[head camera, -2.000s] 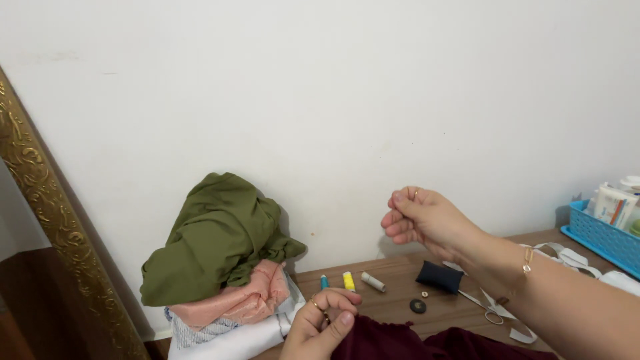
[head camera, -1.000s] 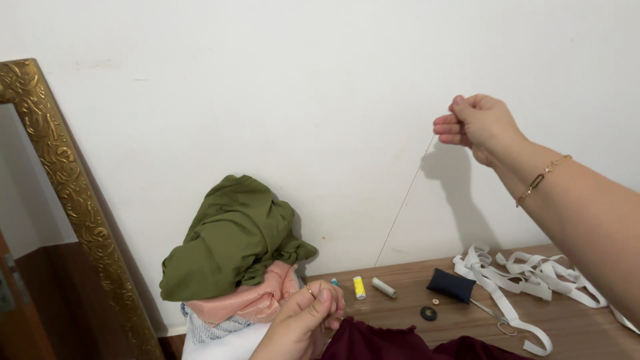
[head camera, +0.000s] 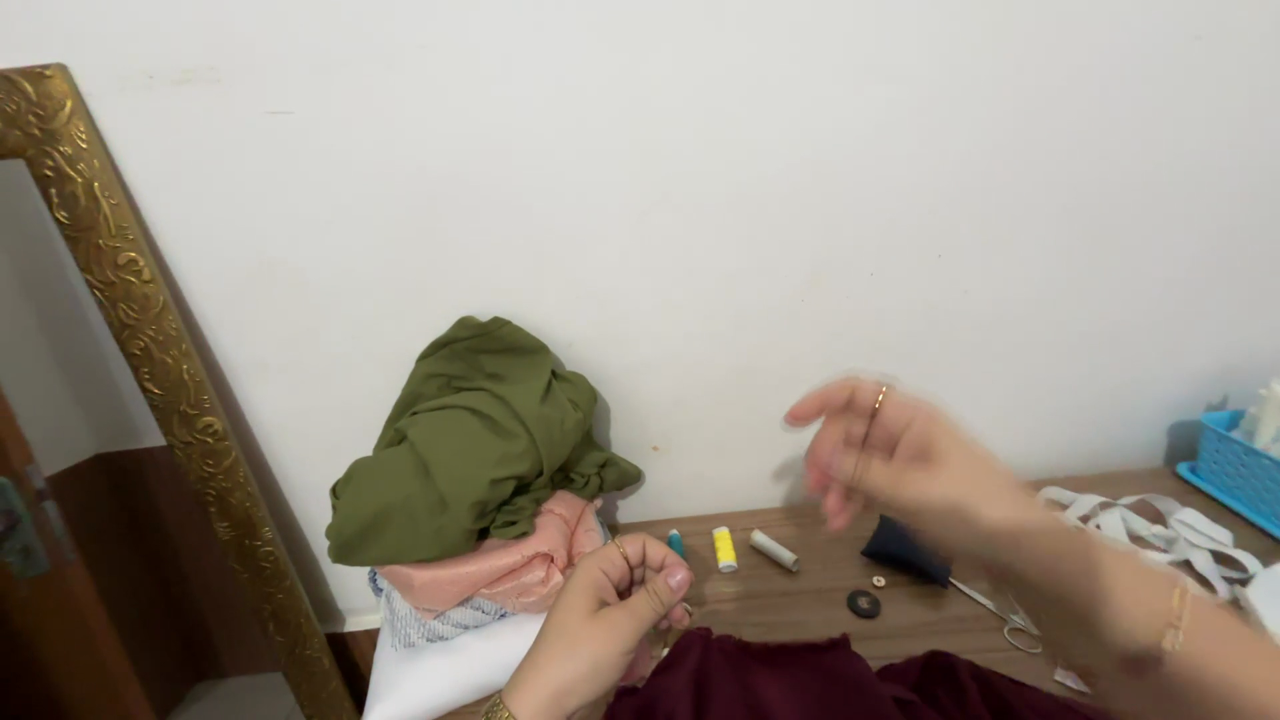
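Note:
My left hand (head camera: 610, 620), with thumb and forefinger pinched, is at the edge of a maroon cloth (head camera: 760, 675) at the bottom centre. My right hand (head camera: 890, 450) is blurred in the air above the table; whether its fingers hold a thread or needle cannot be told. Beyond the cloth lie a teal thread spool (head camera: 677, 543), a yellow thread spool (head camera: 724, 550) and a pale grey thread spool (head camera: 774, 551). A dark button (head camera: 863, 603), a small light button (head camera: 879, 581), a navy pincushion (head camera: 905, 552) and scissors (head camera: 1000, 612) lie below and beside the right hand.
Folded fabrics, with an olive green cloth (head camera: 470, 450) over a pink one (head camera: 510, 570), are stacked against the wall at left. A gold-framed mirror (head camera: 150, 330) leans at far left. White elastic tape (head camera: 1150, 530) and a blue basket (head camera: 1240, 470) are at right.
My right hand rose to the upper right with a thread stretched below it, then came down and left. My left hand stays low beside the maroon cloth.

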